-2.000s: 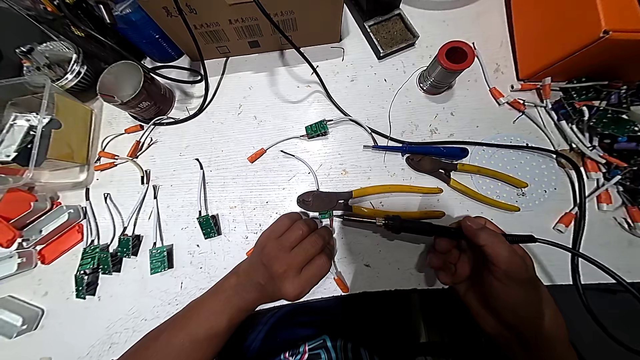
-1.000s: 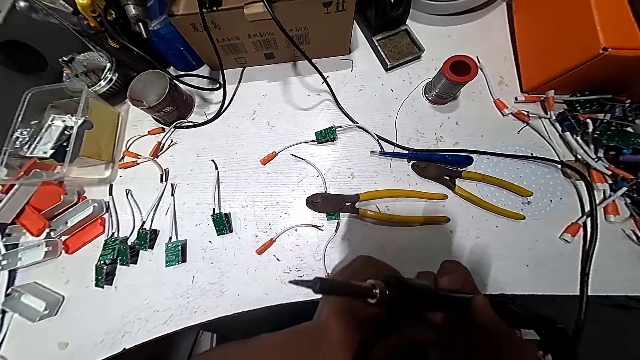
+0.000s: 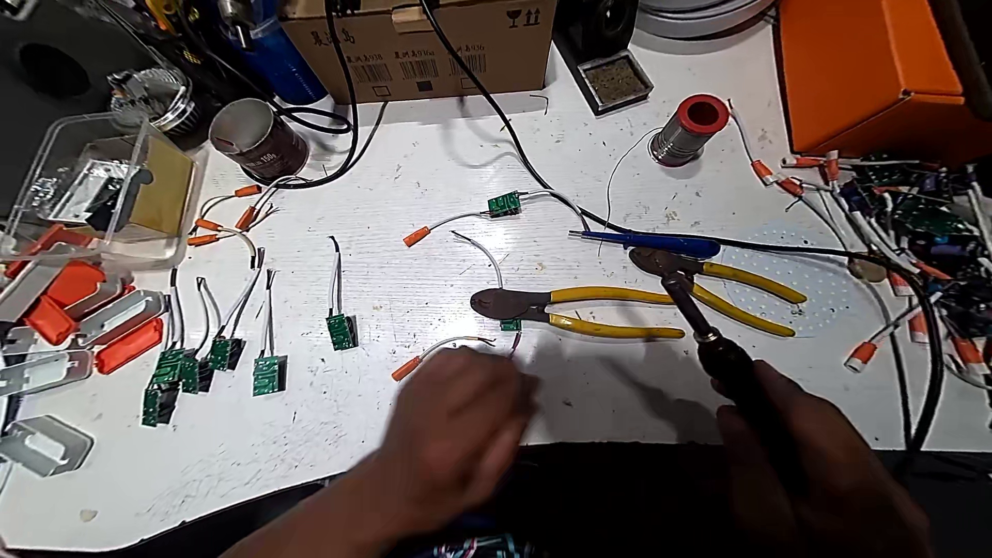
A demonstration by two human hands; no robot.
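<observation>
My right hand (image 3: 821,457) grips the black handle of a soldering iron (image 3: 728,356), its tip pointing up and left over the pliers. My left hand (image 3: 465,418) is low at the table's front edge, fingers curled; whether it holds anything cannot be made out. Just above it, yellow-handled pliers (image 3: 511,304) lie across a small green circuit board (image 3: 511,325) with wires. A wire with an orange connector (image 3: 406,368) lies beside my left hand. Further up are a wired board (image 3: 504,204), a blue screwdriver (image 3: 659,243) and second yellow-handled pliers (image 3: 744,283).
Several green boards (image 3: 270,375) with wires lie at left, near grey and red plastic housings (image 3: 128,345) and a clear box (image 3: 167,240). Behind stand a tin can (image 3: 260,143), a carton (image 3: 496,58), a sponge tray (image 3: 616,81) and a solder spool (image 3: 688,130). Wired boards (image 3: 930,209) are heaped at right.
My left hand has left the board by the pliers and moved down toward the front edge. The soldering iron has swung from pointing left near that board to pointing up and left further right.
</observation>
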